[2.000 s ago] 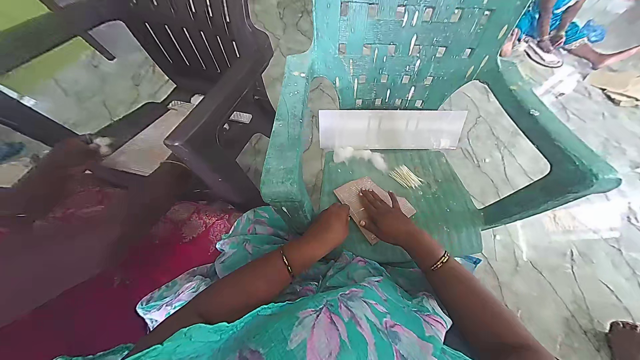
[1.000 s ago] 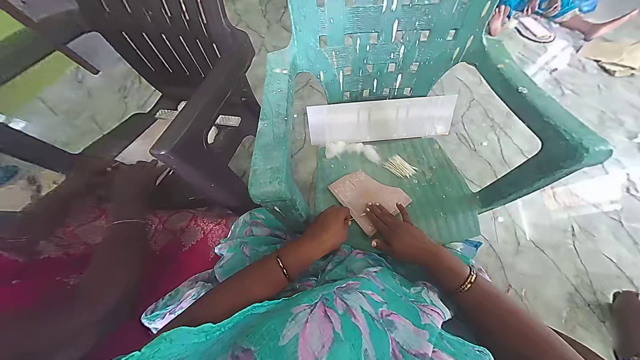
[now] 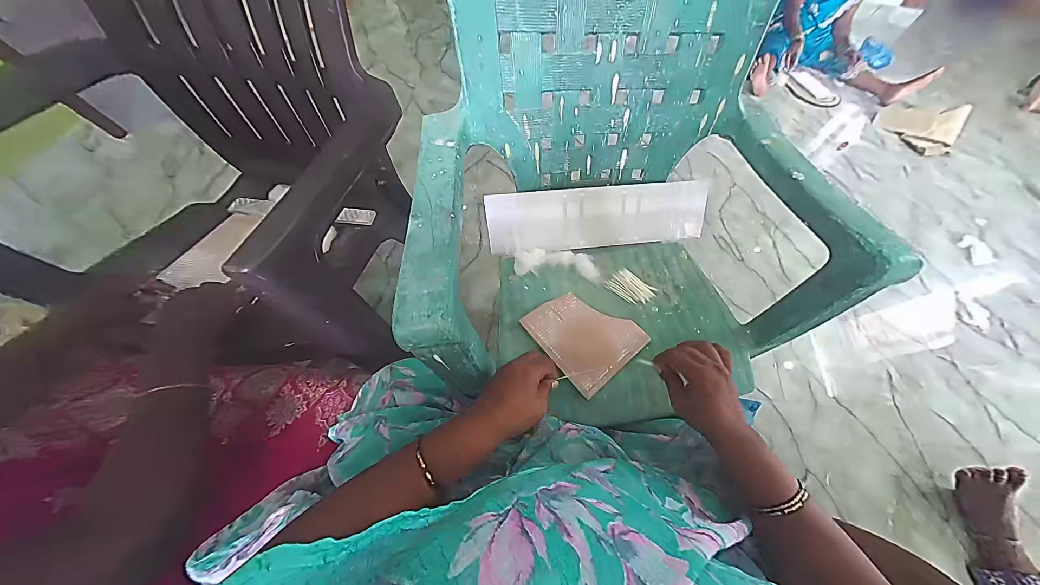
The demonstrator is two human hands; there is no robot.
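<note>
A piece of brown corrugated cardboard [image 3: 583,343] with a curved notch in one edge lies on the seat of a green plastic chair [image 3: 520,313]. Left of its lower corner, my left hand [image 3: 520,394] pinches the end of a thin stick. My right hand [image 3: 700,383], to the right of the cardboard, holds a thin pale stick or cotton end between its fingertips; whether both hands hold one stick is unclear. Behind the cardboard lie a bundle of thin sticks [image 3: 630,287] and white cotton tufts [image 3: 552,262]. A white panel [image 3: 597,216] stands on edge against the chair back.
On the left, a person's hands [image 3: 199,313] work at a dark plastic chair [image 3: 317,175] holding pale material [image 3: 213,250]. Another person [image 3: 821,41] sits on the floor at the upper right, near cardboard pieces [image 3: 926,126]. A bare foot [image 3: 991,504] is at the lower right.
My right hand has lifted off the cardboard and moved to its right side, with its fingertips closed together. My left hand no longer touches the cardboard's edge plainly and now pinches a thin stick.
</note>
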